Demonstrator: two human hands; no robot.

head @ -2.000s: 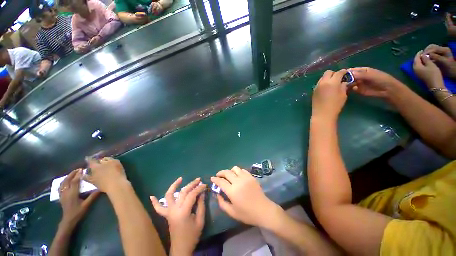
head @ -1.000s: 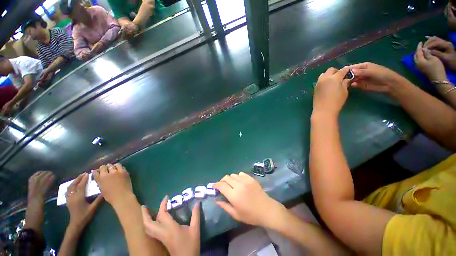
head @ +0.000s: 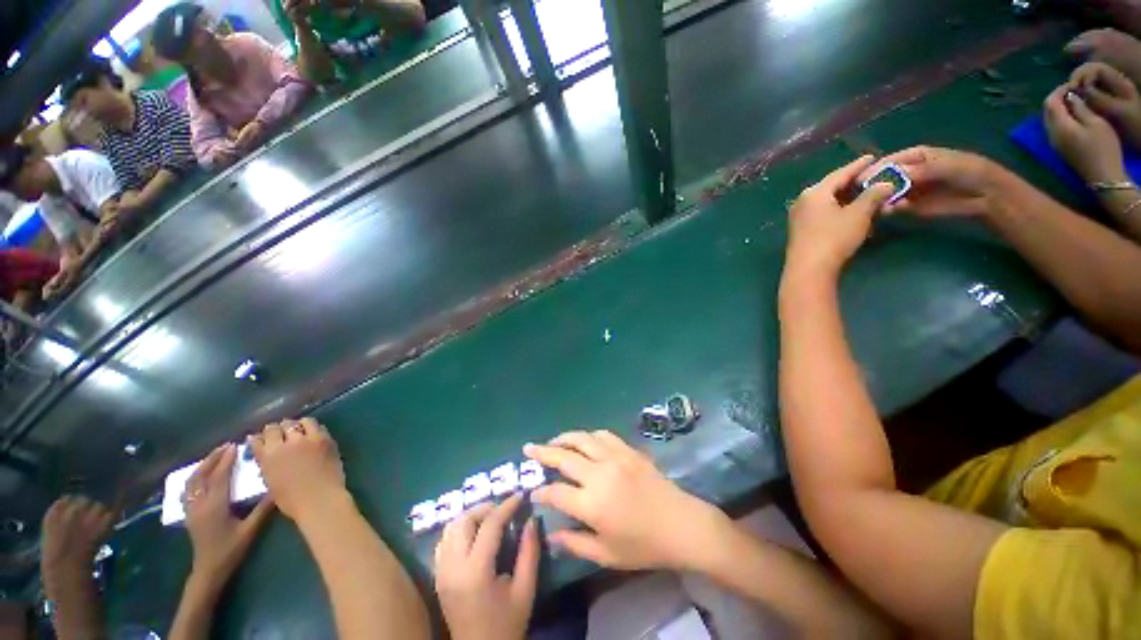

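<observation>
A row of several white modules (head: 478, 490) with dark centres lies on the green bench. My left hand (head: 486, 569) is just below the row, its fingertips near the middle modules. Its fingers are apart and I see nothing held in it. My right hand (head: 626, 500) is at the right end of the row, its index finger and thumb tips around the end module. Whether they grip it or only touch it is unclear. Two watch cases (head: 668, 416) lie touching each other above my right hand.
At left, another worker's hands are on a white tray (head: 183, 493). At right, a worker in yellow holds a watch case (head: 886, 185). The dark conveyor (head: 413, 250) carries a small unit (head: 248, 370). A green post (head: 641, 113) stands beyond the bench. People sit across the belt.
My left hand has moved away from covering the row, then right towards its middle. The module row has come into full view. My right hand remains near the right end.
</observation>
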